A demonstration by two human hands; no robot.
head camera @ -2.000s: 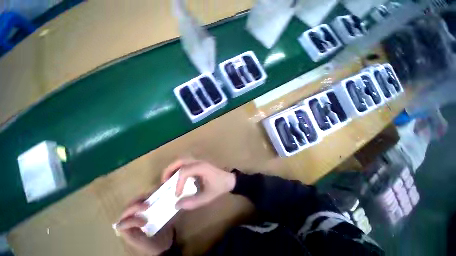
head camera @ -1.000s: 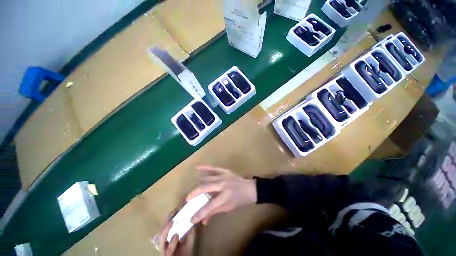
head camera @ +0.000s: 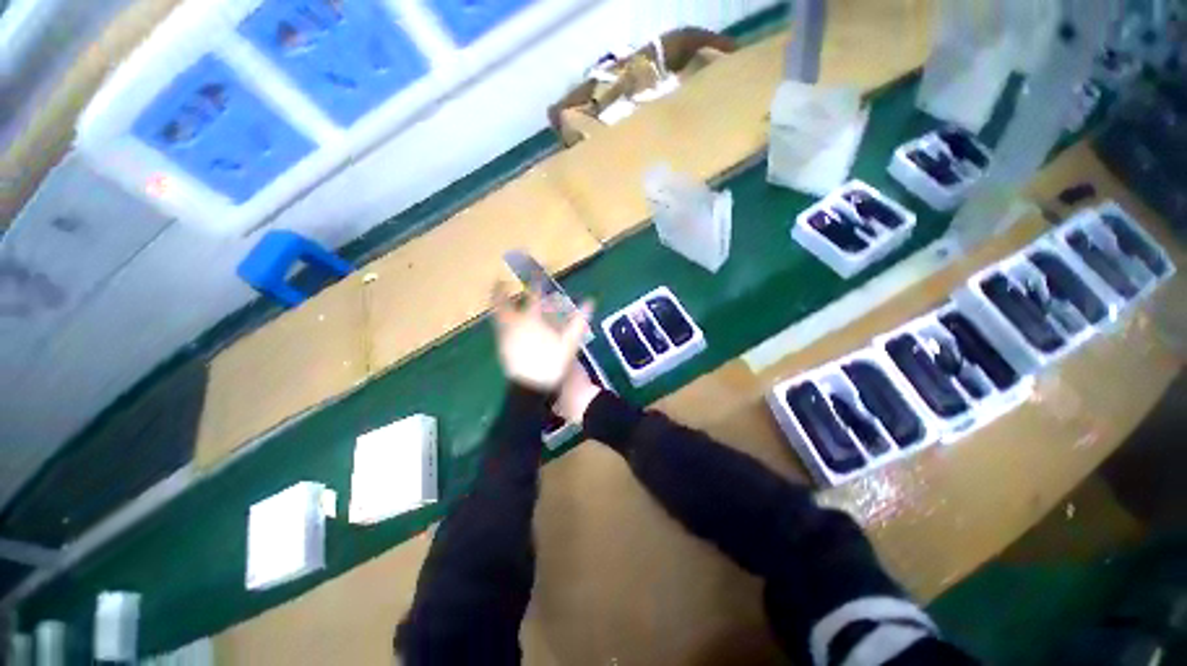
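Observation:
My left hand (head camera: 536, 345) is blurred over the green belt, fingers spread, in front of a thin standing carton (head camera: 531, 271). I see no grip on it. My right hand (head camera: 574, 392) is low beside it, over a white tray with dark pieces (head camera: 596, 370). The hand hides much of this tray, and its fingers are not clear. Another open white tray with two long dark pieces (head camera: 654, 336) lies just right of my hands. A closed white carton (head camera: 395, 468) and a second one (head camera: 286, 535) stand on the belt to the left.
Filled trays (head camera: 854, 414) stand in a row on the brown bench at right. More trays (head camera: 854, 226) and upright white cartons (head camera: 694, 221) are on the green belt (head camera: 482, 377). Across it are a blue stool (head camera: 289, 267) and an opened brown box (head camera: 638, 91).
Both hands have moved from the near bench up to the belt and no longer hold the white carton between them. Another white carton now stands on the belt at left. The view has shifted.

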